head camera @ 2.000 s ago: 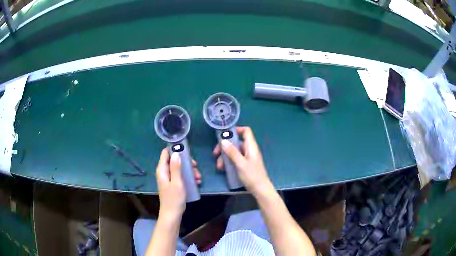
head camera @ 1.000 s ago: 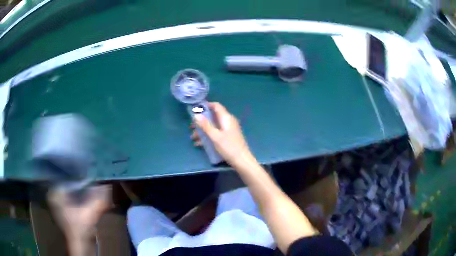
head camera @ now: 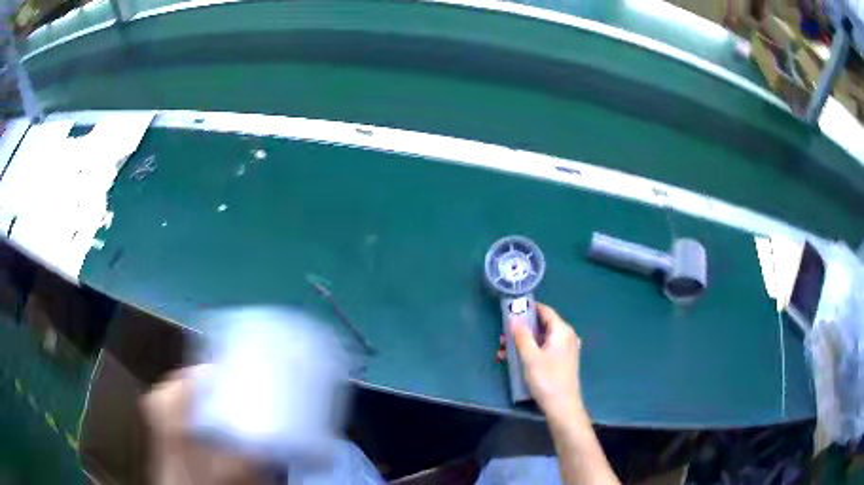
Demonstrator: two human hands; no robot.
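My right hand (head camera: 549, 360) holds a grey fan housing (head camera: 514, 270) by its handle on the green bench. Its round head faces up and shows spokes around a hub; the thumb lies just below the switch opening. My left hand (head camera: 175, 426), at the lower left, is strongly blurred. It holds a grey fan housing (head camera: 275, 379) up close to the camera, in front of the bench edge; its details cannot be made out. Another grey fan housing (head camera: 630, 254) lies on its side on the bench to the right, its handle pointing left.
Dark thin bits (head camera: 343, 317) lie on the bench (head camera: 398, 218). A phone (head camera: 807, 282) and clear plastic bags (head camera: 841, 360) are at the right edge. White paper (head camera: 71, 180) covers the left end. A cardboard box (head camera: 114, 407) stands below at the left.
My left hand has lifted its fan housing off the bench and carried it left and towards the camera. My right hand still holds its housing. The view has swung.
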